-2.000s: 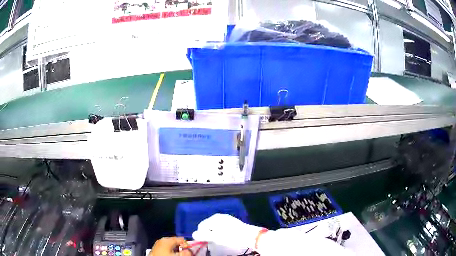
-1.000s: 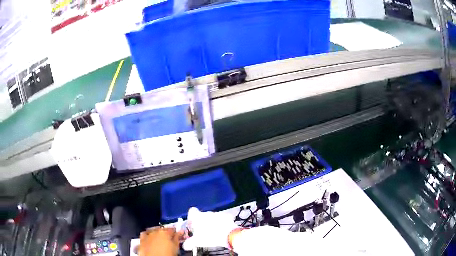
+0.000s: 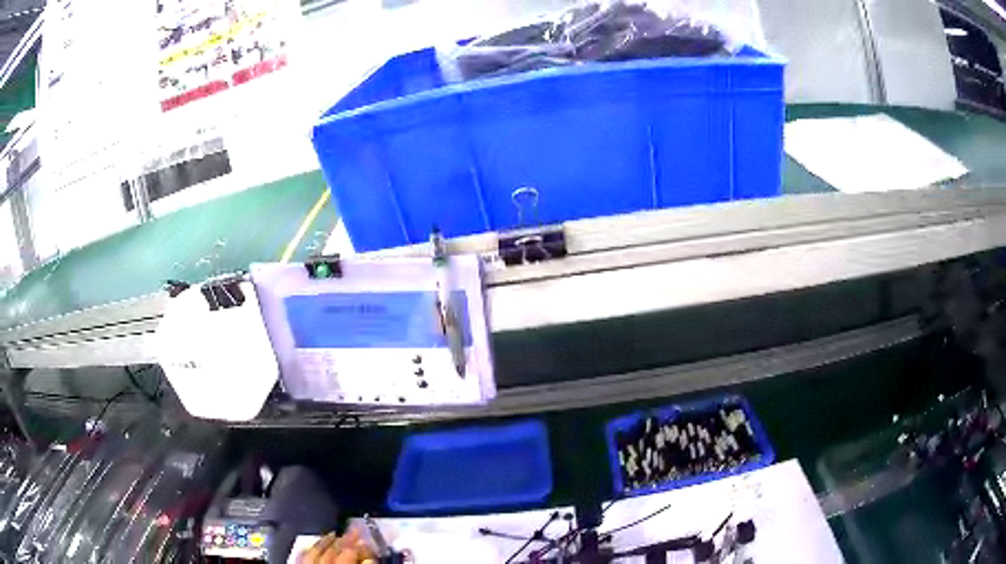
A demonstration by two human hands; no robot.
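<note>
My left hand (image 3: 334, 549) shows only as bare fingertips at the bottom edge, beside a small silvery metal piece (image 3: 378, 538). The rest of the hand is cut off, and its grip is unclear. My right hand is out of the picture. Black cabled parts (image 3: 596, 544) lie loosely on the white sheet (image 3: 785, 496), some with silvery metal. A blue tray (image 3: 665, 481) behind them is filled with small silver and black pieces. Another blue tray (image 3: 472, 468), to its left, looks empty.
A dark button-faced device (image 3: 237, 537) stands at lower left beside clear plastic trays (image 3: 121, 496). An instruction sheet (image 3: 375, 369) and a white container (image 3: 218, 358) hang from the metal rail (image 3: 706, 289). A large blue bin (image 3: 563, 154) stands behind the rail. More clear plastic is at right.
My gloved right hand has left the picture, uncovering more black leads. My left hand shows less, lower at the bottom edge. The camera view has shifted and tilted.
</note>
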